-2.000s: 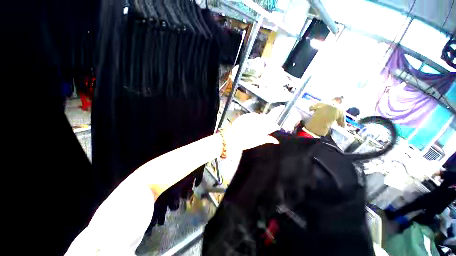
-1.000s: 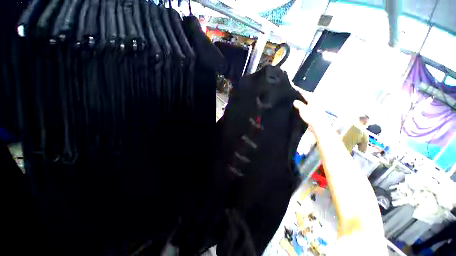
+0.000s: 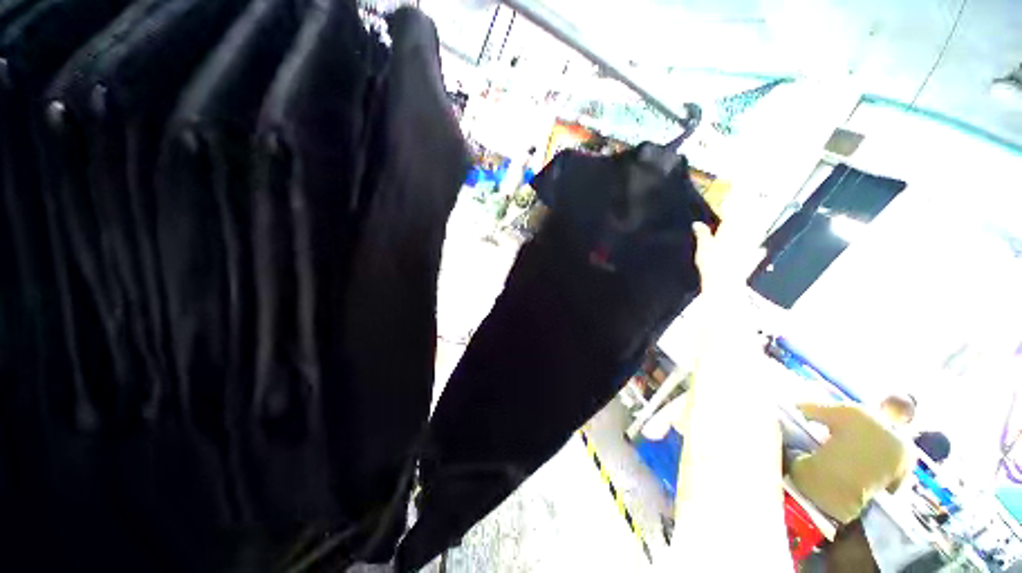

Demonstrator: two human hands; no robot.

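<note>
A black dress (image 3: pixel 572 302) hangs tilted on a hanger in the middle of the view, its skirt running down to the lower left. Its hanger hook (image 3: pixel 689 121) is at the metal rail; whether it rests on it is unclear. A small red spot (image 3: pixel 602 257) shows on the chest. My right hand (image 3: pixel 711 241) is at the dress's right shoulder edge, its fingertips closed on the cloth; hand and forearm are washed out by glare. My left hand is not in view.
Many black dresses (image 3: pixel 224 280) hang packed close on the left. The metal rail (image 3: pixel 594 58) runs across the top. A person in a tan top (image 3: pixel 846 453) is at the lower right. Yellow-black floor tape (image 3: pixel 611 487) shows below.
My left hand has left the view since the earliest frame. The dress has moved from low right up to the rail, and my right hand has come to its shoulder. The view has shifted.
</note>
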